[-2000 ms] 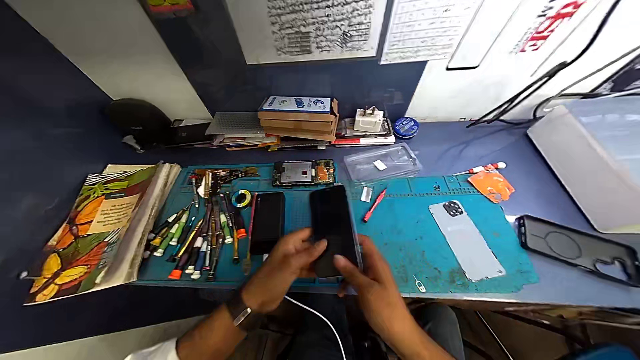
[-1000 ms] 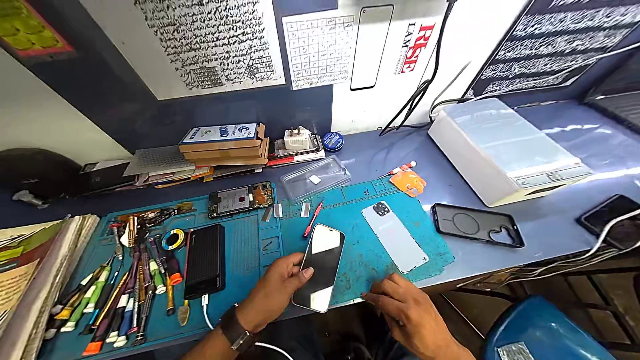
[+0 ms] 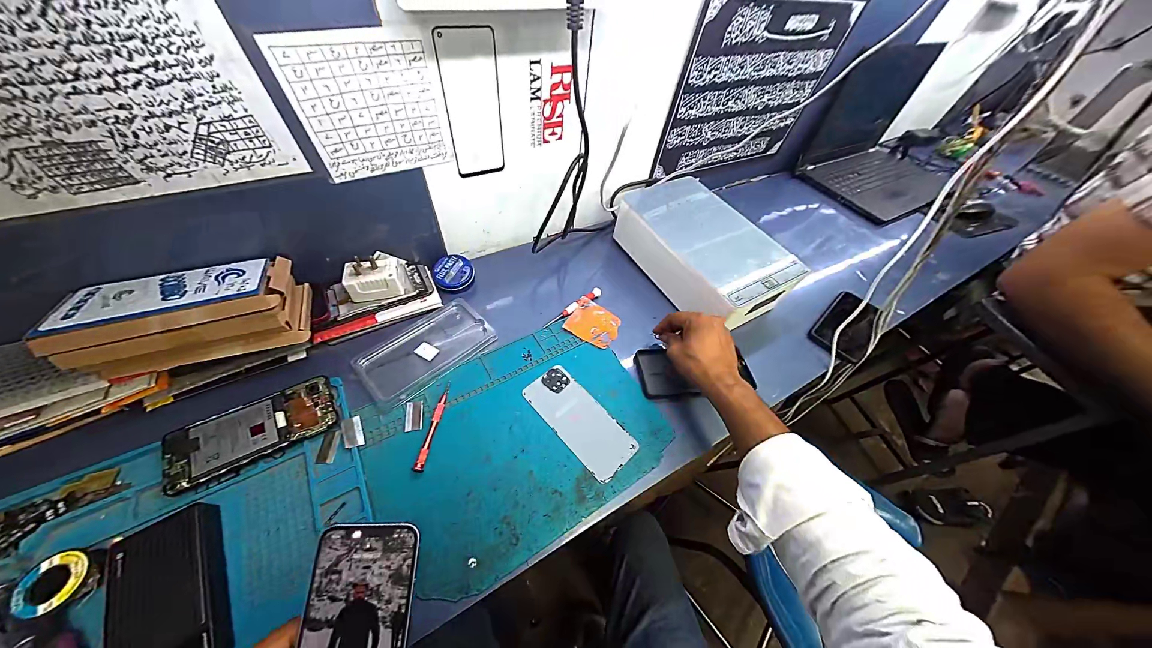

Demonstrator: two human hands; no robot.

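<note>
At the bottom edge, a finger of my left hand [image 3: 283,634] shows beside a lit smartphone [image 3: 360,585] that it holds; the rest of this hand is out of view. My right hand [image 3: 700,349] is over the dark phone case [image 3: 660,376], fingers bent together at its far side; whether they grip anything is unclear. On the teal work mat [image 3: 486,504] lie a silver phone back panel [image 3: 580,423] with a camera block, a red screwdriver [image 3: 432,432] and an opened phone [image 3: 252,434]. A black rectangular device [image 3: 168,576] lies at the lower left.
A white box [image 3: 711,247] stands behind my right hand. An orange piece [image 3: 591,325], a clear plastic tray [image 3: 423,353] and stacked cardboard boxes [image 3: 171,315] line the back. White cables hang near another phone [image 3: 843,326]. A person's arm [image 3: 1080,270] is at the far right.
My right hand has moved right, from the mat's front edge to the dark phone case. The smartphone in my left hand now shows a lit picture. The view has swung right.
</note>
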